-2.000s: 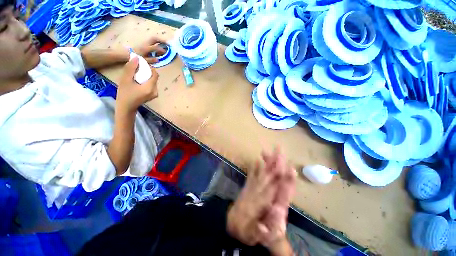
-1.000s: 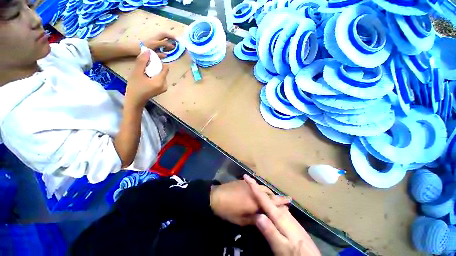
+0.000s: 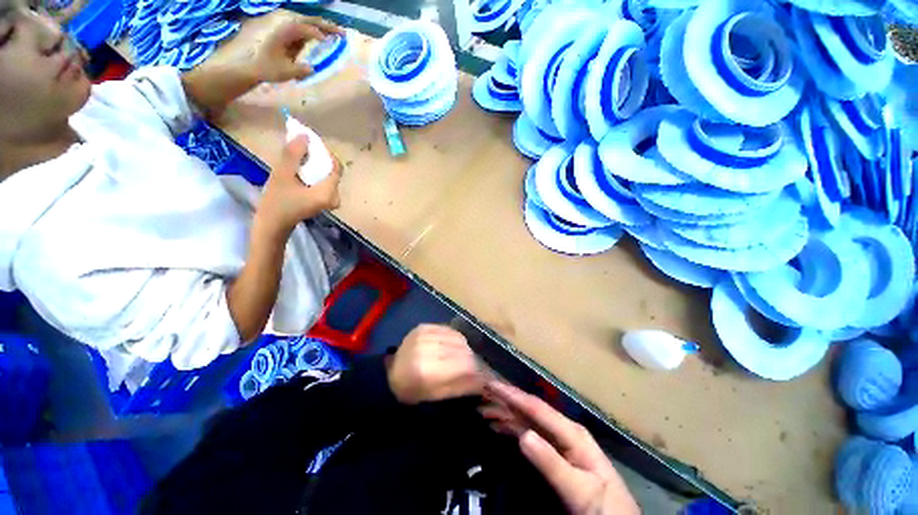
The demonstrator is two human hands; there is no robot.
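Observation:
My left hand (image 3: 438, 363) is in front of the table edge, above my lap, its fingers curled and slightly blurred, with nothing visible in it. My right hand (image 3: 569, 453) is just below and right of it, fingers extended and empty, fingertips close to the left hand; whether they touch is unclear. A white glue bottle (image 3: 654, 349) with a blue nozzle lies on the table, nozzle pointing right. A large pile of pale blue flanged rings (image 3: 705, 216) lies beyond it. Pale blue perforated domes (image 3: 868, 374) are at the right edge.
A neighbouring worker (image 3: 131, 221) sits at left, one hand holding a glue bottle (image 3: 313, 156), the other at a flanged ring (image 3: 326, 57). A ring stack (image 3: 413, 78) and small teal piece (image 3: 394, 137) are on the table (image 3: 473, 231). A red stool (image 3: 357, 307) is below.
My hands were pressed together, then crossed palm over hand; now my left hand is curled and lies farther left of my right. The neighbour's far hand has lifted a ring from the table.

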